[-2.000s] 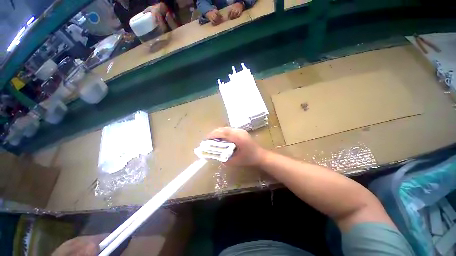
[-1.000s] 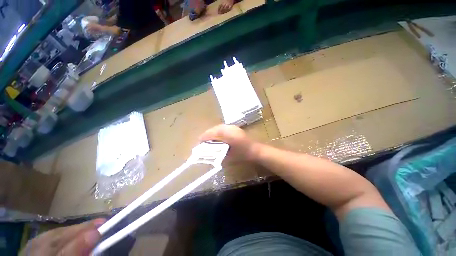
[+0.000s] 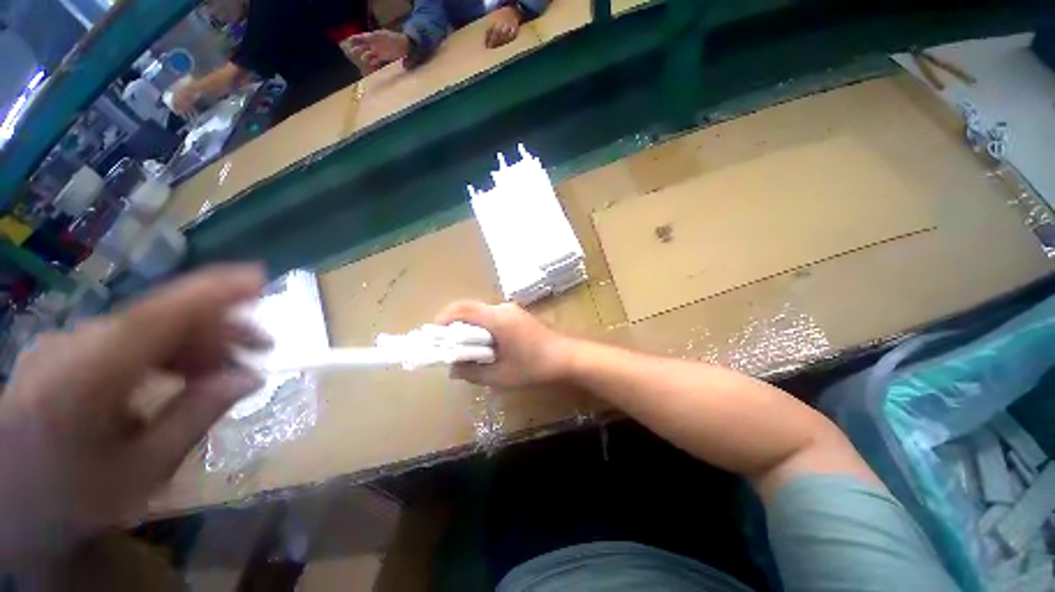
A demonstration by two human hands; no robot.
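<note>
My right hand [image 3: 516, 343] is closed around several white plastic housings [image 3: 445, 345] above the bench's front edge. A white plastic strip [image 3: 330, 359] runs left from the housings to my left hand [image 3: 127, 399], which is large, close to the camera and blurred. Its fingers pinch the strip's far end. Whether the strip sits inside a housing cannot be told. A white stack of assemblies [image 3: 526, 231] with thin prongs at its far end lies on the bench behind my right hand.
A white strip bundle in a clear plastic bag [image 3: 264, 428] lies at left, partly behind my left hand. A cardboard sheet [image 3: 764, 231] holds a small dark heap [image 3: 664, 234]. A lined crate [image 3: 914, 405] of loose housings stands at right. People's hands show across the bench.
My left hand has risen from the lower left toward the camera, and the strip end rose with it, now nearly level. Two strips showed spread apart before; now they appear as one line.
</note>
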